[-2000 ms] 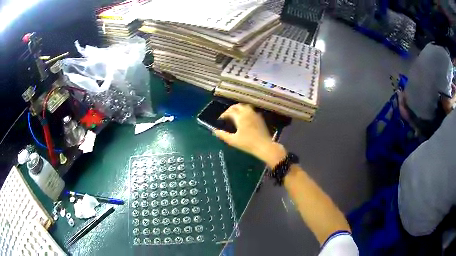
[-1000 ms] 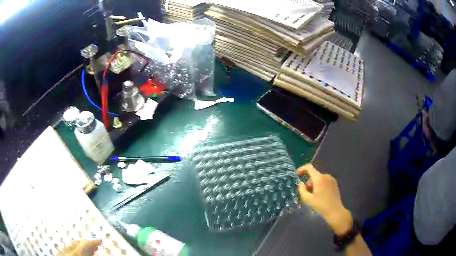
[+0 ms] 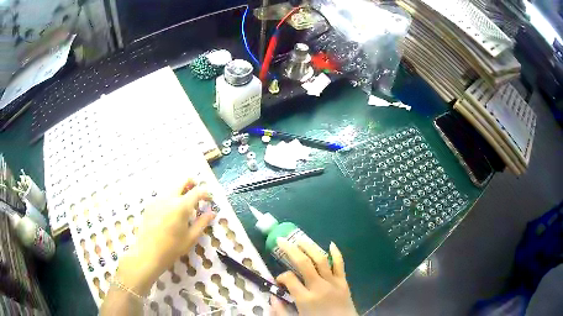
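Note:
My left hand (image 3: pixel 163 237) is over the white slotted holding board (image 3: pixel 145 145), its thumb and fingertips closed around a small shiny round part (image 3: pixel 205 205). My right hand (image 3: pixel 321 287) is at the board's front right edge. Its thumb and index finger are at the rear of long black tweezers (image 3: pixel 244 270), one on each side. Its other fingers lie over a green squeeze bottle (image 3: pixel 287 237) with a pale nozzle, which lies on its side. Small round parts sit in slots left of my left hand; slots beside my right hand show tan holes.
A clear blister tray (image 3: pixel 407 185) lies right, with a phone (image 3: pixel 463 148) and stacked boards (image 3: pixel 500 117) beyond. Metal tweezers (image 3: pixel 278 180), tissue (image 3: pixel 287 154), a blue pen (image 3: pixel 302 140), loose parts (image 3: pixel 252 162) and a white dispenser bottle (image 3: pixel 239 99) stand or lie mid-table.
The view has swung left. The blister tray, lifted at its edge by my right hand before, now lies flat. My right hand has moved to the green bottle and black tweezers.

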